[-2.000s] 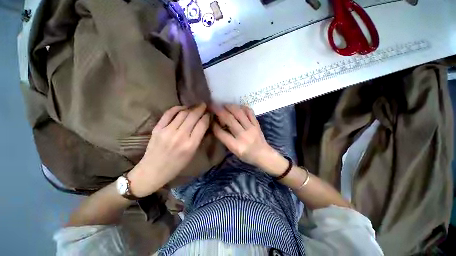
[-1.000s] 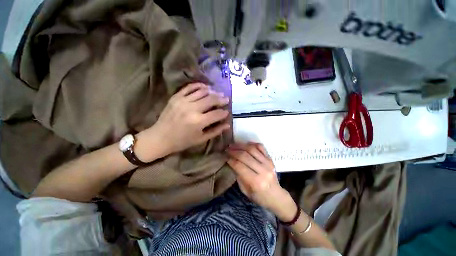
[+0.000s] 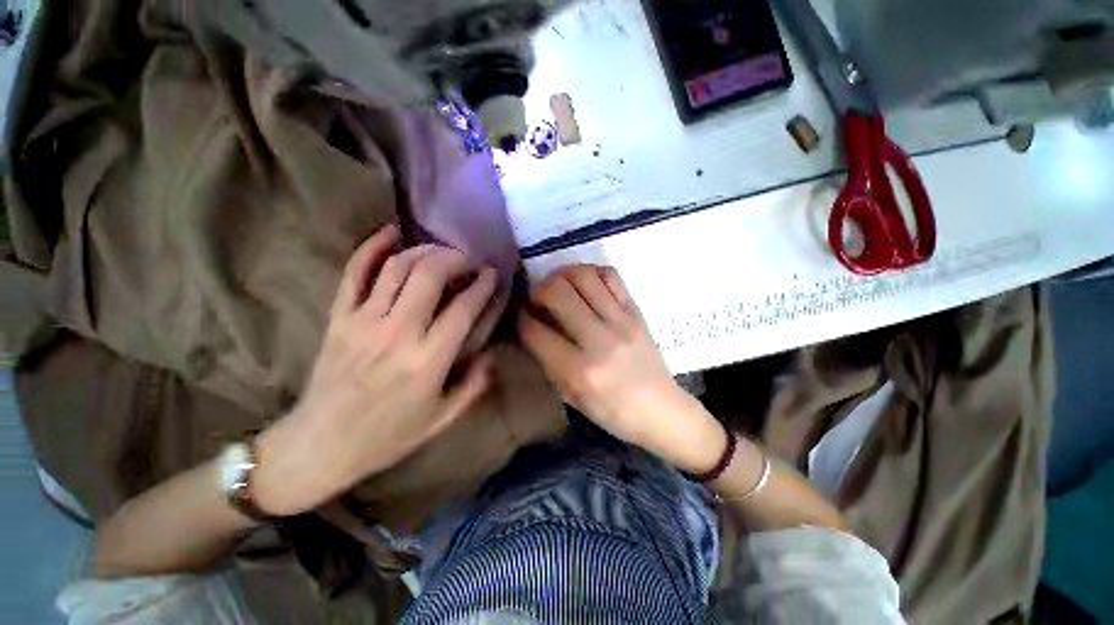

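Observation:
A large brown garment piece (image 3: 183, 220) lies bunched over the left of the table and down over my lap. Its right edge runs up to the presser foot and needle area (image 3: 464, 122), lit violet-white. My left hand (image 3: 397, 348) rests on the cloth with bent fingers, gripping a fold near the edge below the foot. My right hand (image 3: 599, 348) pinches the cloth edge at the table's front edge, close beside my left hand. The fingertips are partly hidden in the folds.
Red-handled shears (image 3: 880, 202) lie right of a dark smartphone (image 3: 721, 55) with a lit screen. The grey-white machine head crosses the top. A printed ruler (image 3: 843, 281) runs along the white table's front edge. More brown garment pieces (image 3: 953, 452) hang at the right, with a white strip.
My left hand has moved down the cloth from beside the foot, closer to my right hand. The view has shifted, so the machine head shows less than one second ago.

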